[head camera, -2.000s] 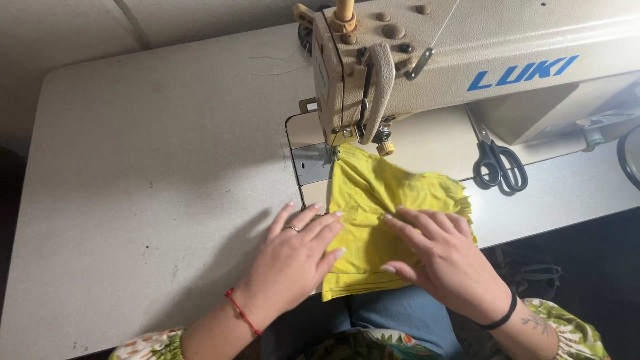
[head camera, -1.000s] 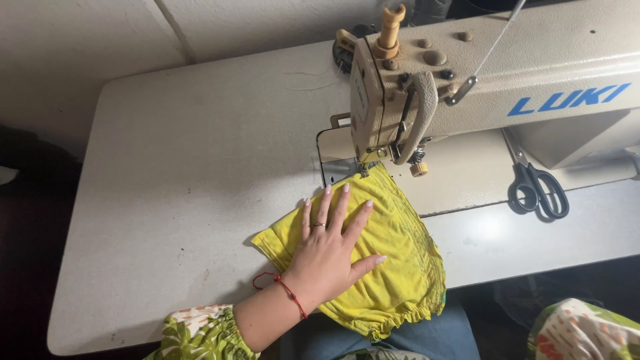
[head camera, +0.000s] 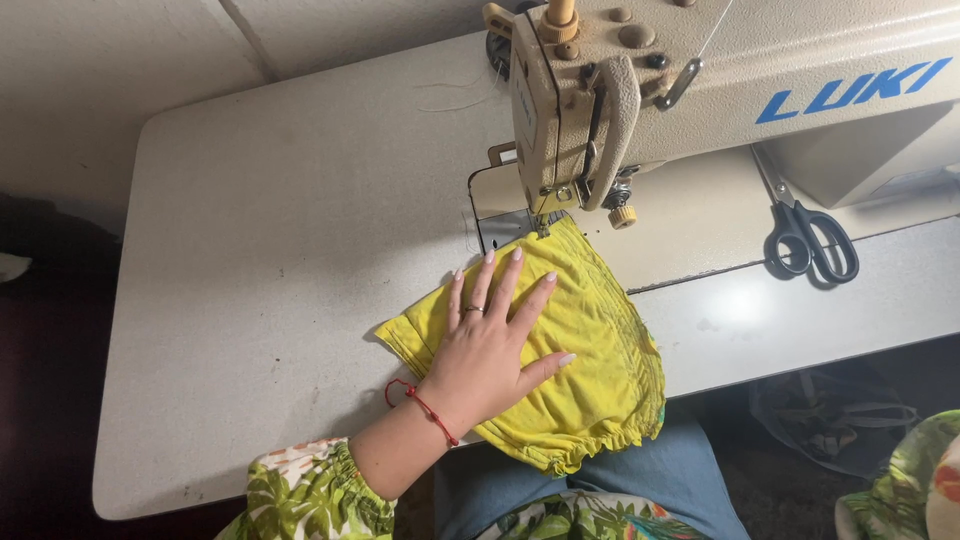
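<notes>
My left hand (head camera: 487, 352) lies flat with spread fingers on a yellow fabric piece (head camera: 600, 375) with a gathered, ruffled lower edge. The fabric's upper corner sits under the presser foot (head camera: 543, 226) of a beige industrial sewing machine (head camera: 705, 67). Part of the fabric hangs over the table's front edge above my lap. My right hand is outside the view; only its patterned sleeve (head camera: 911, 480) shows at the lower right.
Black-handled scissors (head camera: 795, 232) lie on the machine bed at the right. The pale tabletop (head camera: 262, 262) reaches left toward the wall. Loose threads (head camera: 457, 97) lie behind the machine head. A clear plastic bag (head camera: 832, 427) is below the table at the right.
My right hand has left the fabric and the view. The yellow fabric has turned and spread out farther left, with my left hand now flat on top of it.
</notes>
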